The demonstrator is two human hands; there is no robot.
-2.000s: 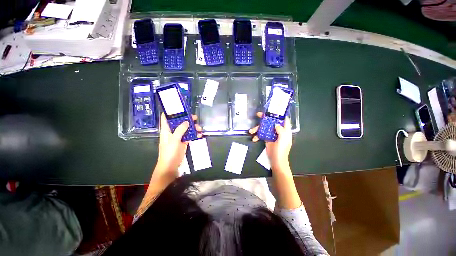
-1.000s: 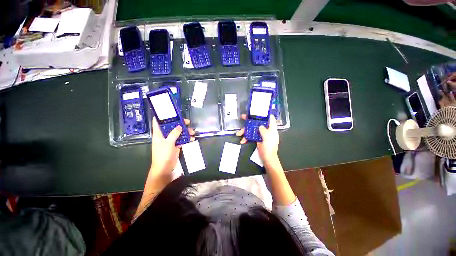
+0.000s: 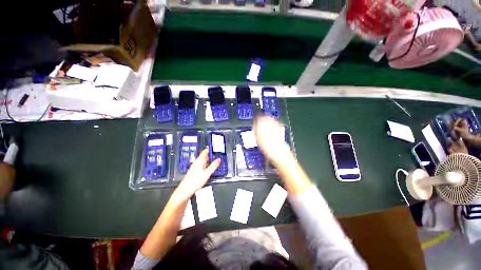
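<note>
A clear blister tray (image 3: pixel 211 183) lies on the green mat with blue keypad phones in two rows. In the lower row, a phone with a lit white screen (image 3: pixel 218 147) lies in the third pocket and another (image 3: pixel 250 150) in the fourth. Two phones (image 3: pixel 155 158) lie face down at the left. My left hand (image 3: pixel 198 171) is at the third-pocket phone's left and lower edge, fingers apart. My right hand (image 3: pixel 271 140) is blurred over the tray's right side, below a face-down upper-row phone (image 3: pixel 269 99); its fingertips and any contact are unclear.
White slips (image 3: pixel 241 205) lie in front of the tray. A white-edged smartphone (image 3: pixel 344 156) lies to its right. A small fan (image 3: pixel 458 179) and another person's hands (image 3: pixel 460 132) are at far right. A blue phone (image 3: pixel 255 70) lies behind the bench rail. A pink fan hangs at the post.
The two lit phones held earlier now lie in the third and fourth lower pockets. My left hand has loosened its grip; my right hand has moved off its phone. The view has tilted up.
</note>
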